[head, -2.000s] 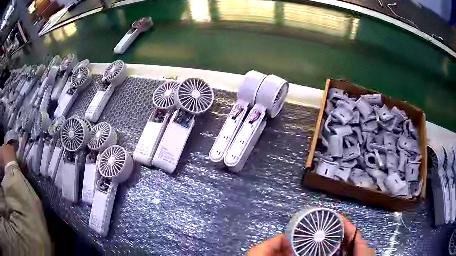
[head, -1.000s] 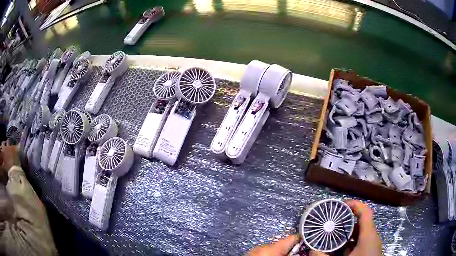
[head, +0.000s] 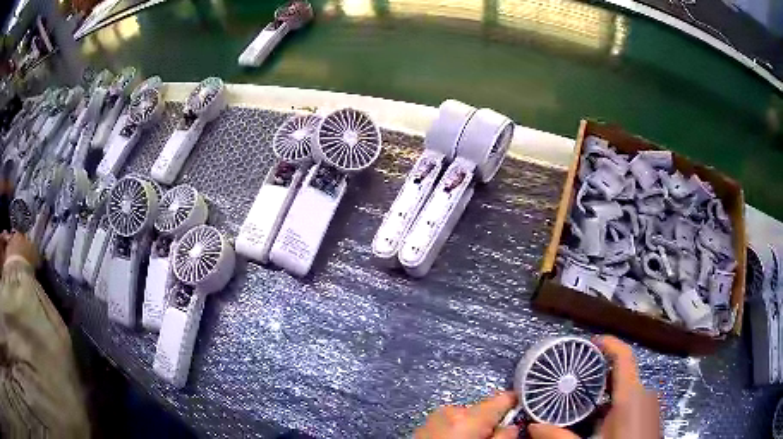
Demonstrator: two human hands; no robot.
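Observation:
A fan unit [head: 562, 381] is at the bottom right of centre, its spoked grille facing the camera. My left hand [head: 470, 420] holds it from the lower left, with the fingertips at the neck below the head. My right hand [head: 631, 399] grips the right side of the head, its fingers around the rim. A small dark area shows at the neck between my left fingers. The handle is hidden or below the picture's edge. Both hands are cut off by the bottom edge.
A cardboard parts box [head: 558, 219] of neck pieces stands at right, with stacked handle shells [head: 767, 317] beyond. Two open-handled fans [head: 427, 214] lie at centre; waiting fans [head: 176, 343] lie at left on bubble wrap [head: 343, 343]. Another person's sleeve [head: 39, 343] is at left. A belt [head: 369, 60] carries one fan [head: 273, 34].
The held fan has moved slightly right and up, and my left fingers have come to its neck. The fan on the belt has moved right. The view has shifted a little.

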